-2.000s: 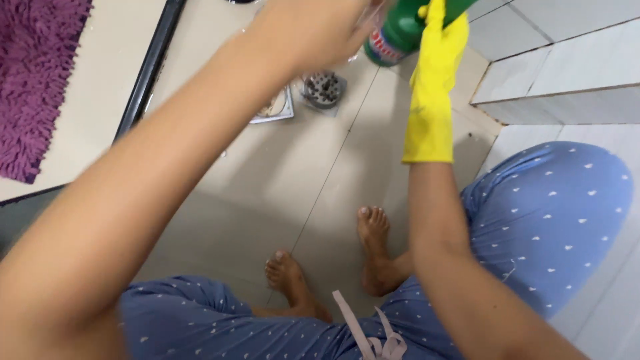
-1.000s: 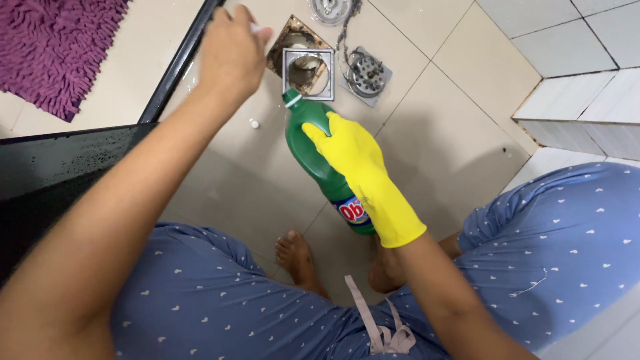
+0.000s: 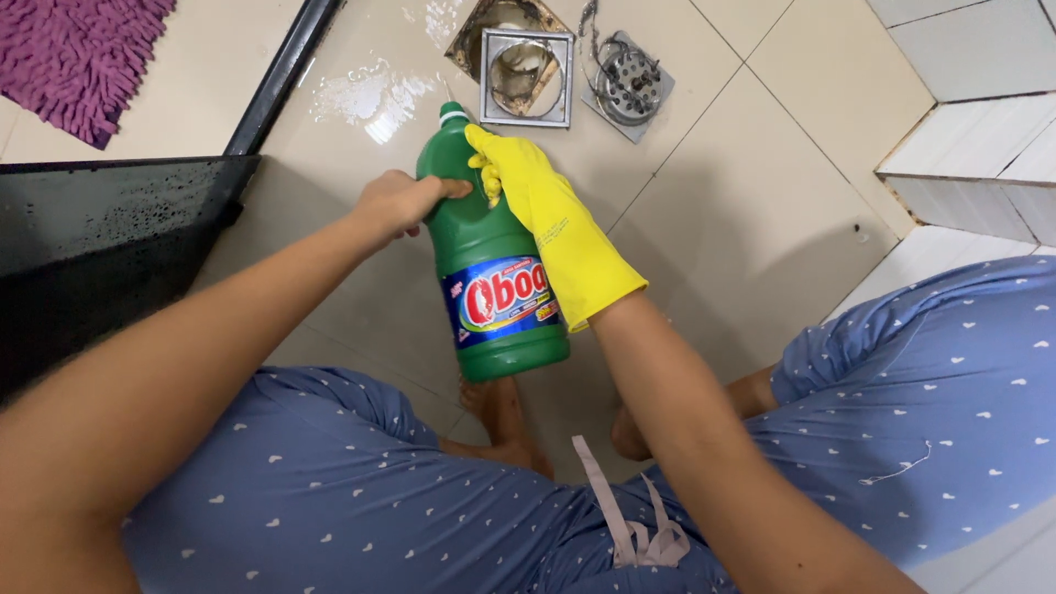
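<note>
A green plastic Qboa bleach bottle (image 3: 495,239) is tilted over the floor, its mouth toward the drain. A thin stream of liquid leaves the mouth. My left hand (image 3: 412,202), bare, grips the bottle's left side near the shoulder. My right hand (image 3: 544,214), in a yellow rubber glove, holds the bottle's handle side. Just beyond the mouth are the open square floor drain (image 3: 474,41) with dirty edges and a square metal drain frame (image 3: 526,120) partly over it. To its right lies a round drain part on a metal plate (image 3: 631,87), with dark hair-like debris beside it.
Wet liquid (image 3: 371,95) shines on the tiled floor left of the drain. A black shower rail (image 3: 280,78) and a dark glass panel (image 3: 107,214) run along the left. Beyond them lies a purple shaggy mat (image 3: 82,58). White tiled ledges (image 3: 973,140) stand at the right.
My left hand has come down from beside the rail onto the bottle. A wet patch now shows on the floor left of the drain, where the earlier frame shows none.
</note>
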